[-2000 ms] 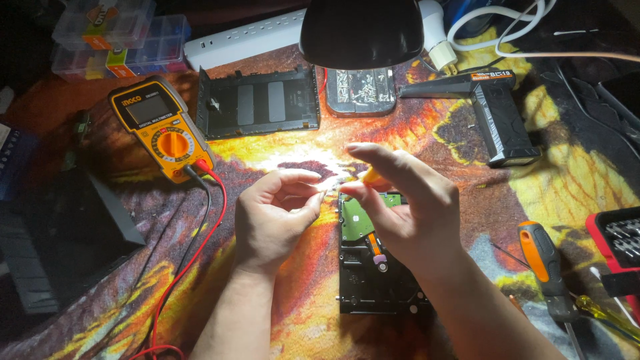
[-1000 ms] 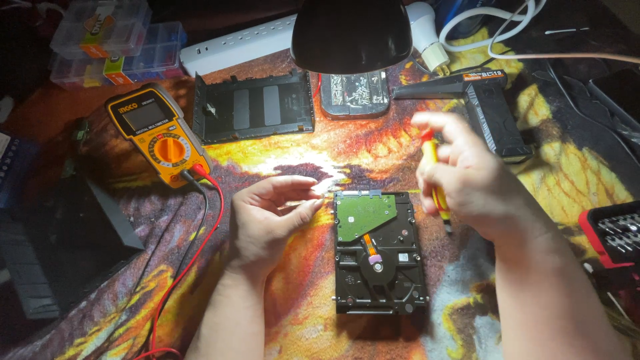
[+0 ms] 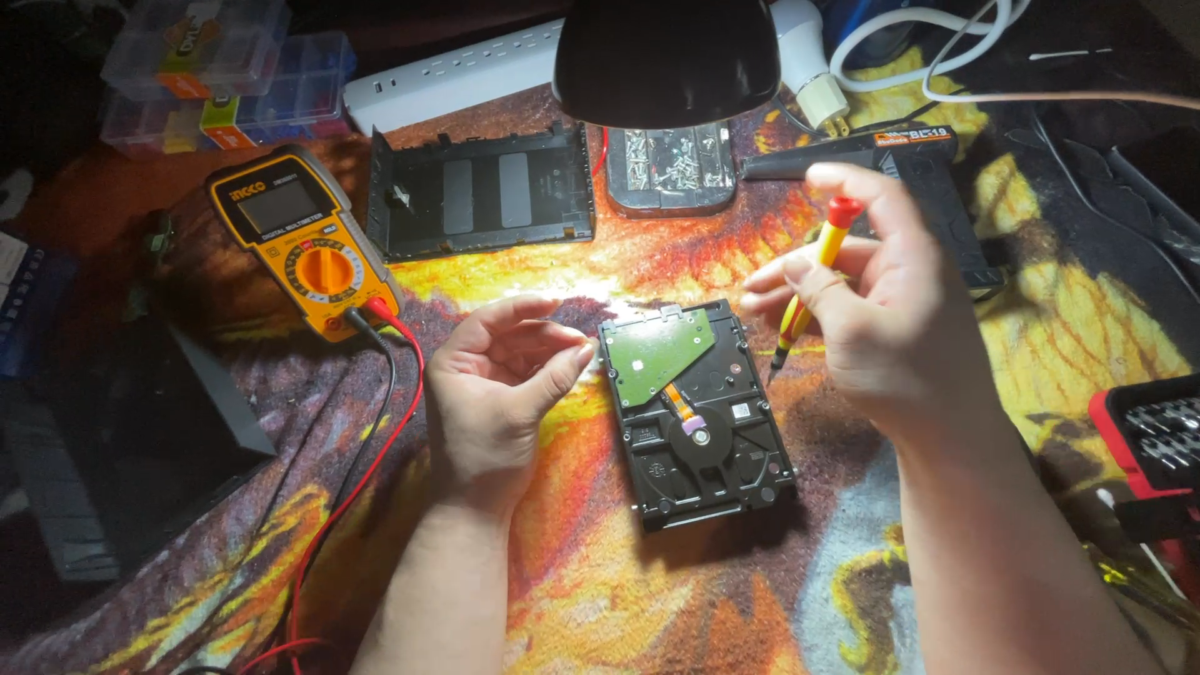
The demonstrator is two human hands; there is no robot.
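A hard disk drive [image 3: 698,436] lies tilted on the patterned cloth, its green circuit board [image 3: 661,356] facing up and an orange ribbon cable running to the hub. At its left edge is my left hand [image 3: 506,389], thumb and index fingertips brought together near the drive's upper left corner; whether something small is between them cannot be told. Over the drive's right side, my right hand [image 3: 862,291] grips a yellow screwdriver with a red cap [image 3: 814,272], its dark tip pointing down just beside the drive's right edge.
A digital multimeter [image 3: 300,244] with red and black leads lies left. Behind are a black plastic enclosure cover [image 3: 483,192], a tray of screws [image 3: 670,169], a power strip [image 3: 459,75] and a lamp head [image 3: 666,61]. A red-edged bit case [image 3: 1158,441] sits right, a dark panel [image 3: 141,450] left.
My right hand has come back toward the drive with the screwdriver, after moving away from my left hand. The drive now lies more tilted than before.
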